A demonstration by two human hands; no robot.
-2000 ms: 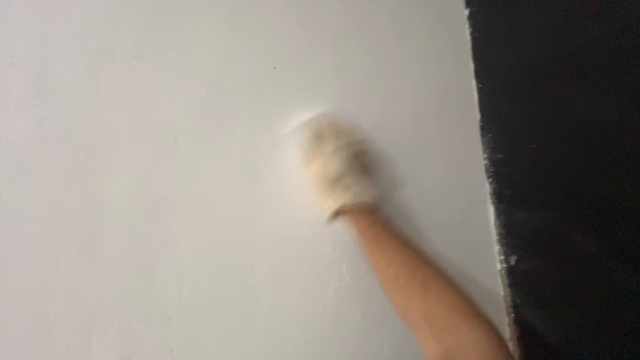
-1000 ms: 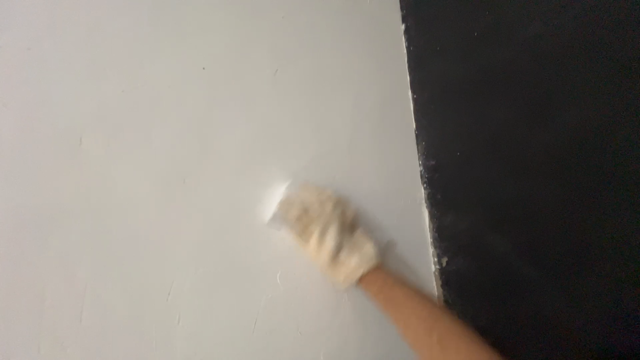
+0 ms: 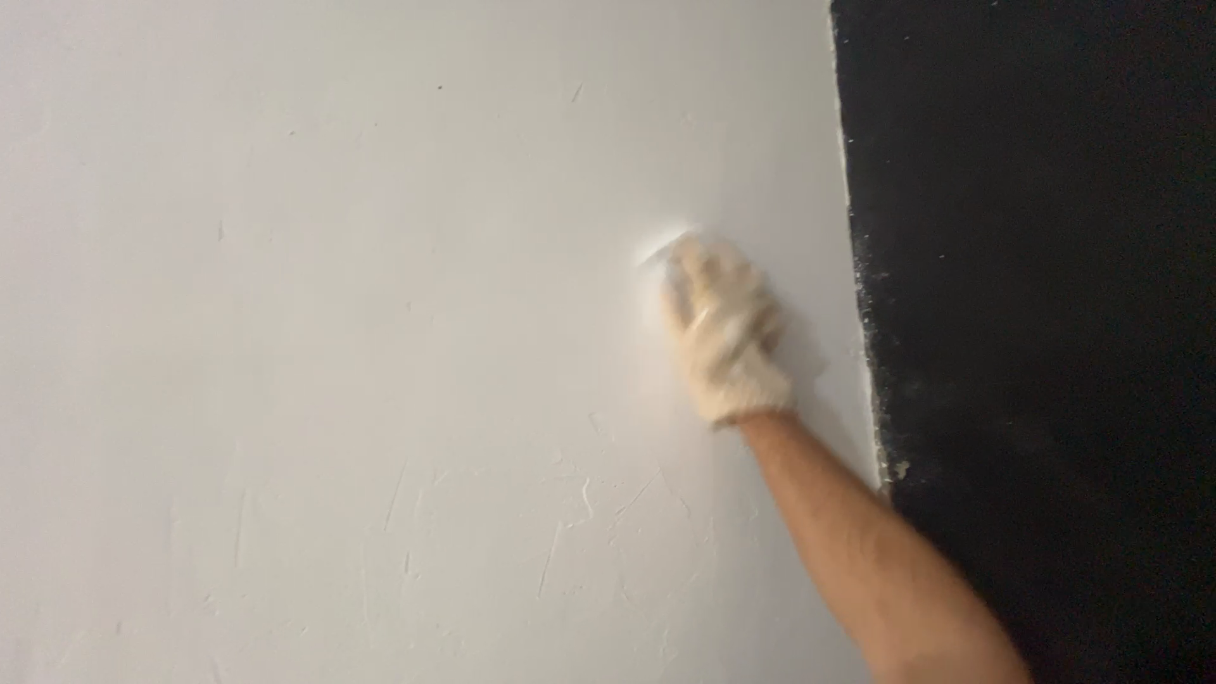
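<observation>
My right hand [image 3: 727, 328], in a cream knitted work glove, is at the pale wall [image 3: 399, 313], a little left of its border with a dark area. The hand is blurred and its fingers are bent. A bright strip with a thin darker edge shows on the wall at the fingertips; whether it is part of a flat tool under the hand, I cannot tell. What the palm holds, if anything, is hidden. My left hand is out of view.
A black surface [image 3: 1035, 285] fills the right side, with a rough, chipped pale edge where it meets the wall. Fine scratches and small ridges mark the lower wall, and a small dark speck lies higher up.
The gloved hand has moved up the wall since one second ago, and the forearm now reaches up more steeply. The view has shifted somewhat.
</observation>
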